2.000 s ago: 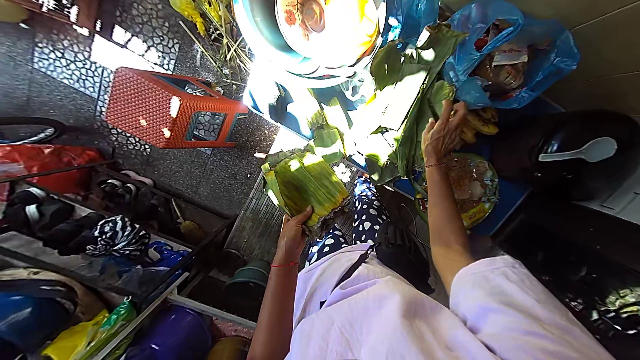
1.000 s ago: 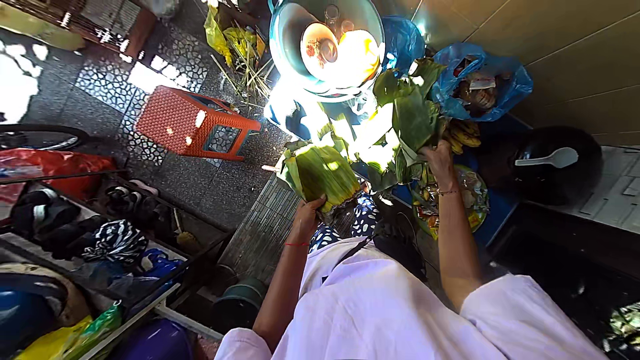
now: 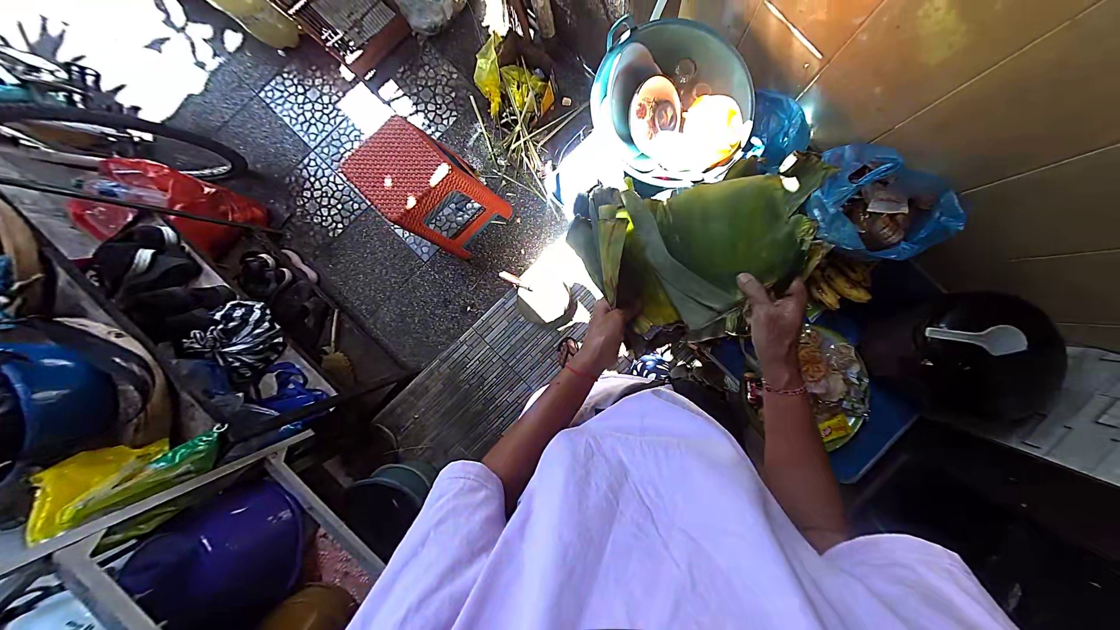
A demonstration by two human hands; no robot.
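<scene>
A stack of green banana leaves (image 3: 731, 232) spans the space between my two hands, above my lap. My left hand (image 3: 605, 332) grips its lower left edge, where folded leaf ends hang. At the lower right edge, my right hand (image 3: 774, 319) holds the leaves with the thumb on top. Past the leaves stands a teal plastic basin (image 3: 744, 79) with bowls inside, partly washed out by sunlight. Beside my right forearm lies a round tray of food and packets (image 3: 831, 376). A bunch of bananas (image 3: 840, 282) sits just right of the leaves.
A red plastic stool (image 3: 411, 175) stands on the tiled floor at left. Blue plastic bags (image 3: 941, 210) sit by the wall at right, with a black pan holding a white spoon (image 3: 989, 339) below. A rack with shoes, bags and a purple container (image 3: 219, 551) lies at lower left.
Both hands have moved up with banana leaves raised between them. Earlier my left hand held a smaller leaf piece low at left, while my right was at the leaf pile. The view has shifted.
</scene>
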